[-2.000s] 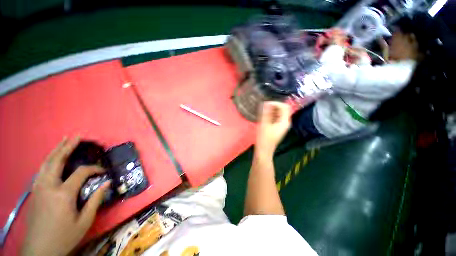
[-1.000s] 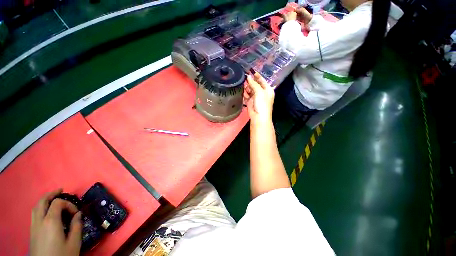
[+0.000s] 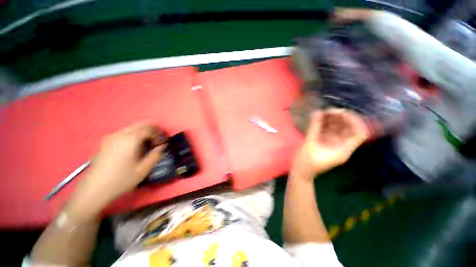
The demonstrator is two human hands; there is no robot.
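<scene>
The frame is blurred. The black device body (image 3: 157,169) lies on the left red mat, partly under my left hand (image 3: 122,159), whose fingers are on its top end. The rear cover (image 3: 183,155) lies open right beside the body, with pale spots on its inner face. My right hand (image 3: 334,138) is raised beside the grey-brown parts holder, palm up with curled fingers; whether it holds something small cannot be told.
A thin silver-pink tool (image 3: 264,125) lies on the right mat (image 3: 240,99). A metal strip (image 3: 68,180) lies left of my left hand. The blurred parts holder (image 3: 308,110) and clear trays (image 3: 360,73) stand right. Another person's sleeve (image 3: 417,41) reaches behind them.
The view has swung left, so the mats and device appear farther right. My right hand has come away from the parts holder's round top and turned palm up. My left hand stays at the device.
</scene>
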